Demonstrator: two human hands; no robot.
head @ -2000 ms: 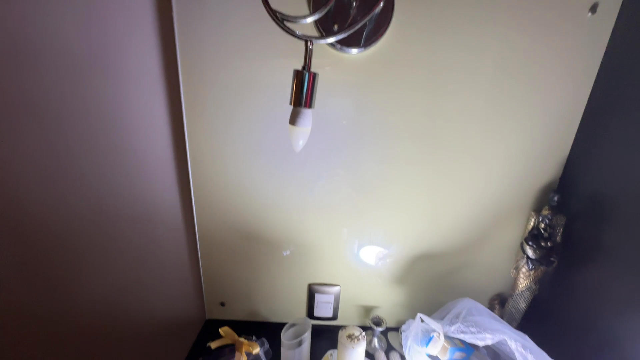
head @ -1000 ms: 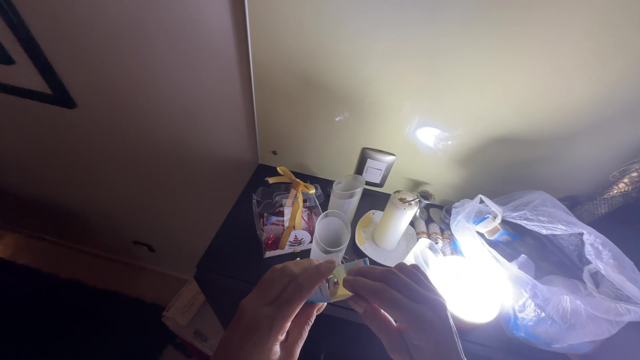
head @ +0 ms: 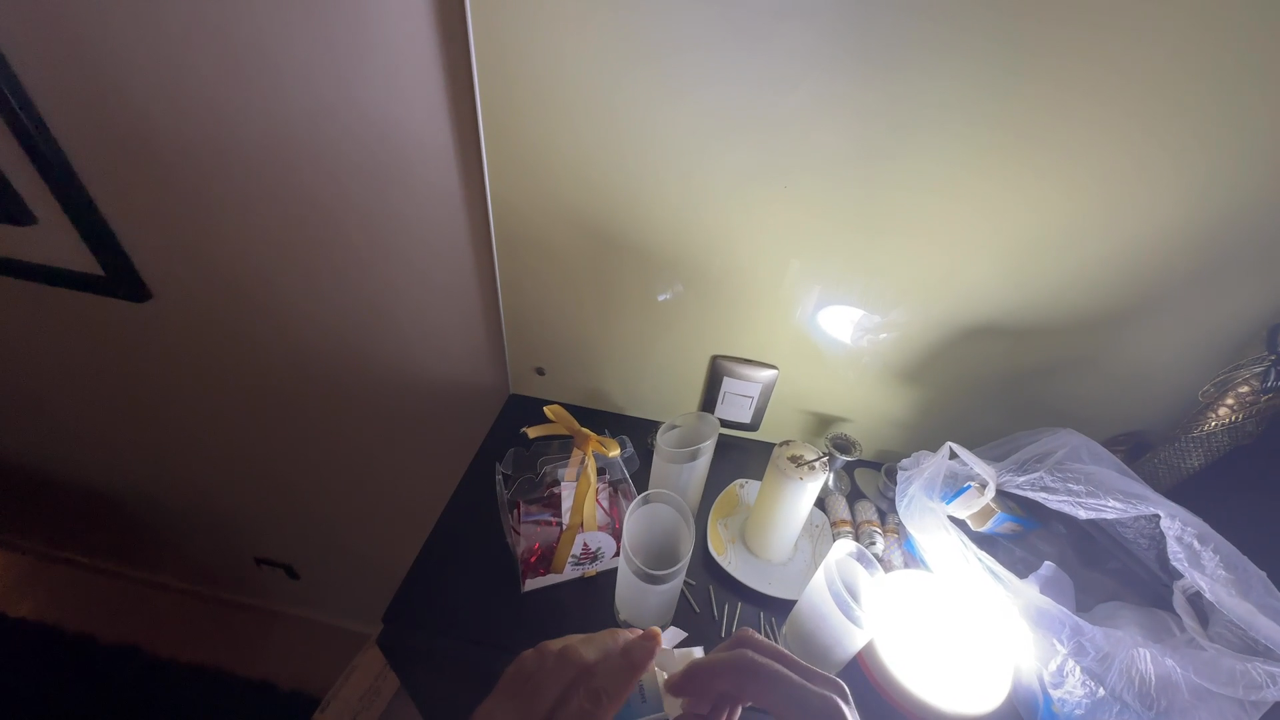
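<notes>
My left hand (head: 580, 675) and my right hand (head: 755, 680) meet at the bottom of the view, both on a small light-coloured carton (head: 655, 690) with white flaps raised. Just behind them stands a frosted glass cylinder (head: 655, 560), with a second frosted cylinder (head: 684, 465) behind it. A third frosted cylinder (head: 828, 605) leans beside a glaring round lamp (head: 945, 640). Several thin metal pins or screws (head: 725, 612) lie on the dark surface near my hands. A white pillar candle (head: 785, 510) stands on a white saucer (head: 760, 580).
A clear gift box with a yellow ribbon (head: 575, 520) sits at the left. Several small bulbs (head: 868, 530) lie by a metal candlestick (head: 842, 450). A translucent plastic bag (head: 1090, 560) fills the right. A wall switch (head: 740, 393) and a golden ornament (head: 1215, 420) are behind.
My hands have moved lower in the view, and white flaps now show on the carton between them. The view tilted down earlier from the wall light to the surface.
</notes>
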